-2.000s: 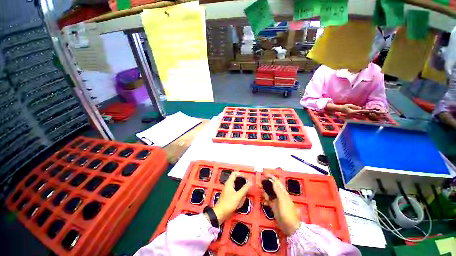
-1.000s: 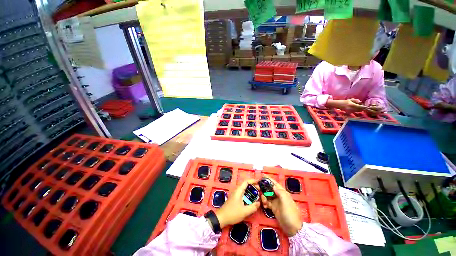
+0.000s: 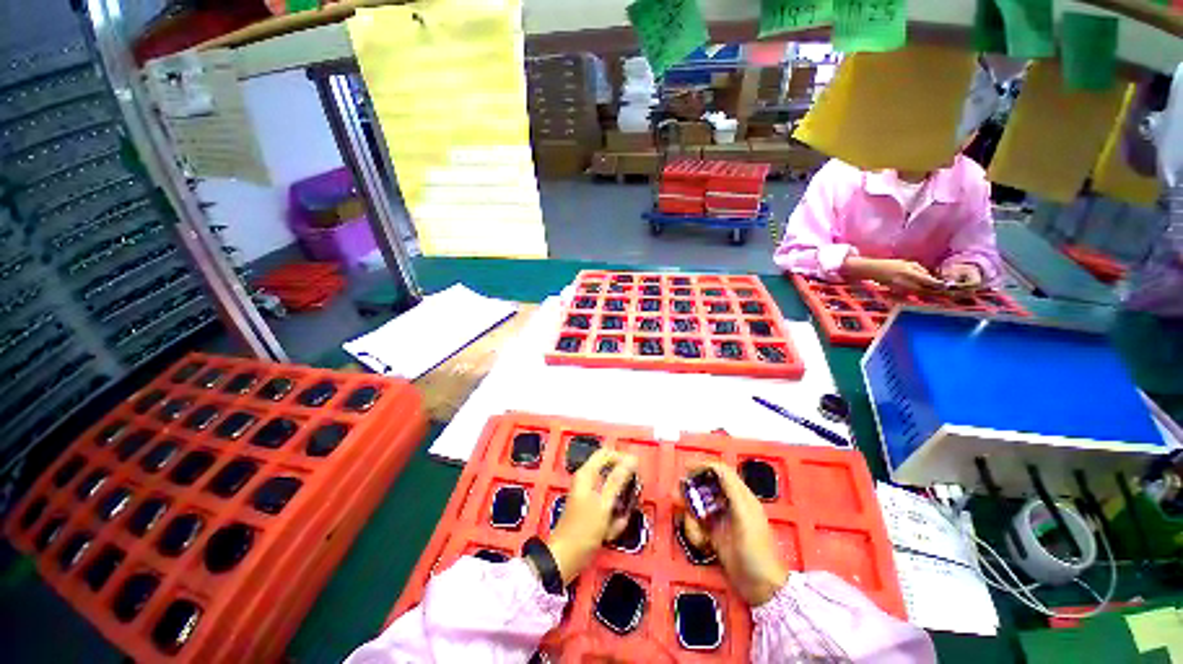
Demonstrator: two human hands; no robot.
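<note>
The red-orange working tray [image 3: 830, 551] lies directly in front of me, with black watch units in many pockets and some empty pockets at its right. My left hand [image 3: 590, 506] is over the tray's middle, its fingers closed around a dark watch unit [image 3: 627, 496], mostly hidden. My right hand [image 3: 740, 532] holds another watch unit [image 3: 703, 494] just above the tray; its screen shows a whitish-purple lit patch. The two hands are apart.
Stacked full trays [image 3: 311, 499] stand at left. A second tray [image 3: 675, 322] lies on white paper [image 3: 500, 396]. A pen [image 3: 799, 420], a small black object [image 3: 834, 406] and a blue-topped box [image 3: 1018, 389] are at right. A pink-coated person [image 3: 895, 227] sits opposite.
The hands were together a second ago with two watch units showing green patches; now they have moved apart. The right unit's screen shows whitish-purple, and the left unit is turned mostly out of sight.
</note>
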